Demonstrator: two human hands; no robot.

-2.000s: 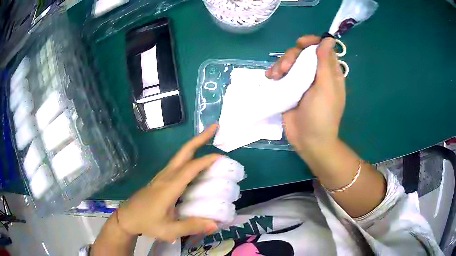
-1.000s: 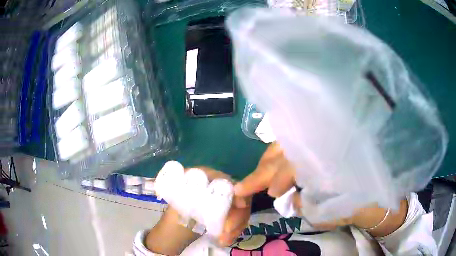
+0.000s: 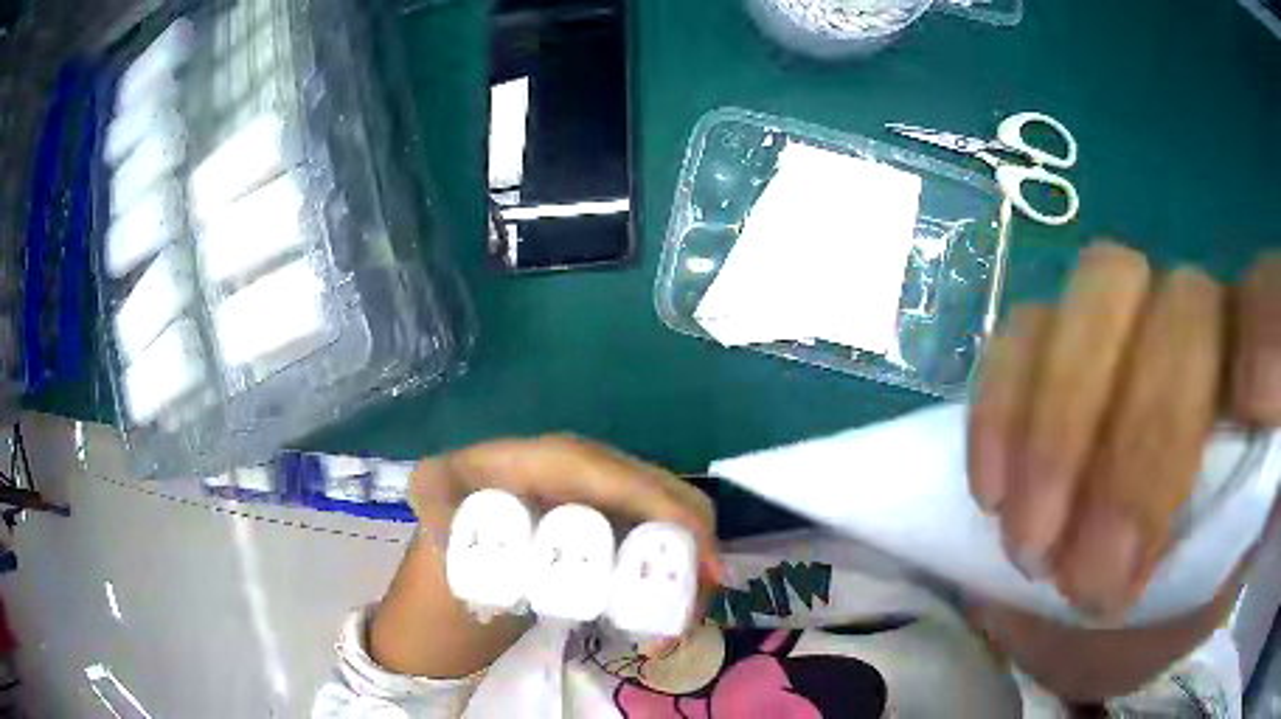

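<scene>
My left hand holds three white plastic housings in a row above my lap, their end faces with small marks turned toward me. My right hand is gripped around the white piping bag, at the right. The bag's fine tip points left, near the housings and not touching them. The rear of the bag runs out of the picture at the right edge.
A clear box holds white wiping paper. Scissors lie beside it. A smartphone lies left of it. Stacked blister trays with white parts and blue trays stand at left. A round tub is at the top.
The housings have turned from facing right to end faces toward me. The bag swung up across the view and now lies low at the right, tip left. The scissors and clear box are uncovered.
</scene>
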